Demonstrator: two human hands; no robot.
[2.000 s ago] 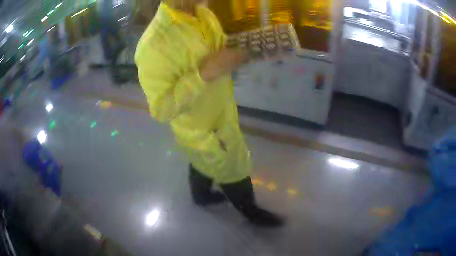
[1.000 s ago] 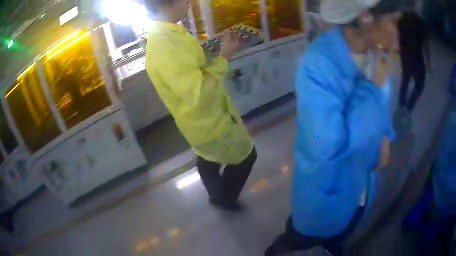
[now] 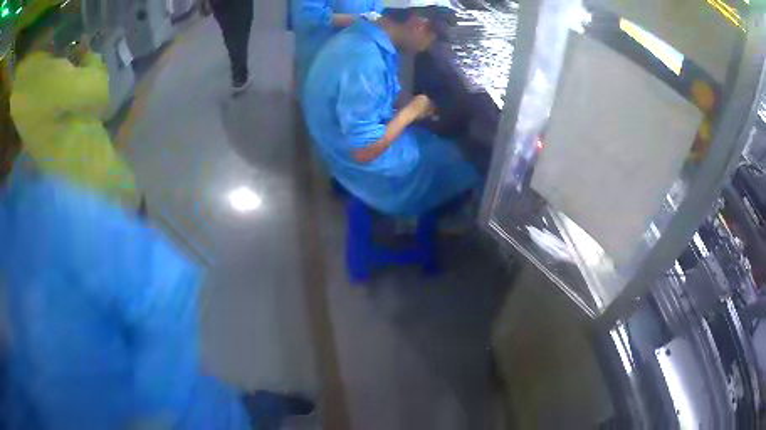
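Neither my left hand nor my right hand is in the picture. Nearest in front of me on the right is a machine with a clear panel door in a silver-grey metal frame (image 3: pixel 606 316). A pale sheet (image 3: pixel 617 138) shows on or behind the panel. Below and right of the frame are bright metal rails and machine parts (image 3: pixel 676 382), partly cut off by the picture's edge and blurred.
A person in blue (image 3: pixel 357 109) sits on a blue plastic stool (image 3: pixel 363 243) beside the machine line. Another person in blue (image 3: pixel 92 311) is close at the left, with a person in yellow (image 3: pixel 67 109) beyond. Glossy grey aisle floor (image 3: pixel 252 277) runs between.
The view has swung right, away from the yellow-windowed machines. The persons in yellow and blue now stand at the left edge. The seated person, stool and framed panel have come into view.
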